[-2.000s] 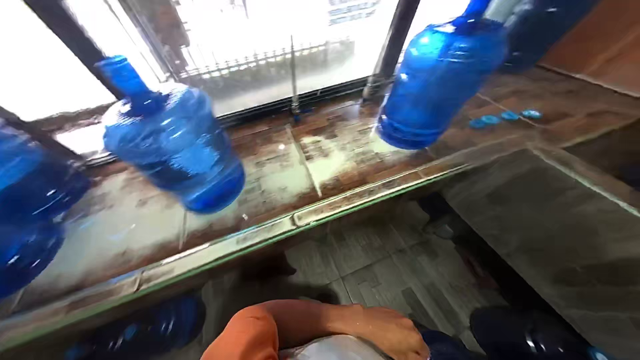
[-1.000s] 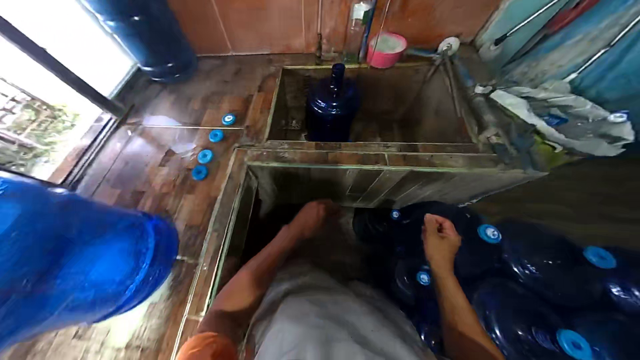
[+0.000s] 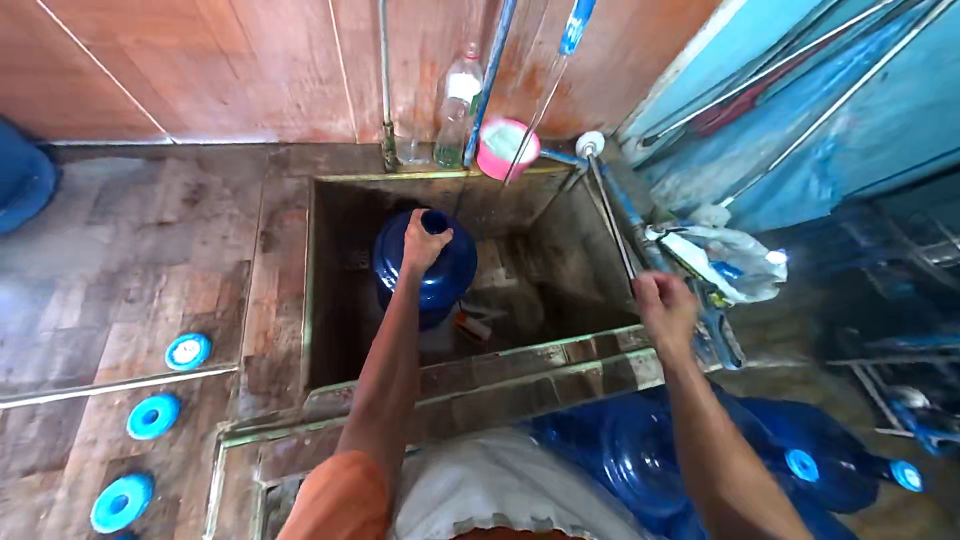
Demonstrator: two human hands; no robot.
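Note:
My left hand (image 3: 424,244) grips the neck of a large blue water jug (image 3: 442,281), which stands upright inside a tiled basin (image 3: 585,259). At the basin's right edge my right hand (image 3: 666,304) is closed around the lower end of a thin metal rod (image 3: 611,214). The rod's far end, a round white head (image 3: 590,144), lies at the basin's back right corner. A small orange and white object (image 3: 472,326) lies on the basin floor beside the jug.
A pink tub (image 3: 508,154) and a clear plastic bottle (image 3: 457,109) stand behind the basin. Blue caps (image 3: 152,416) lie on the tiled ledge at left. Several capped blue jugs (image 3: 637,450) crowd the lower right. A plastic bag (image 3: 731,262) lies right of the basin.
The view has swung from the window ledge to the basin. My left hand has moved forward onto the jug's neck, and my right hand has gone from above the capped jugs to the rod.

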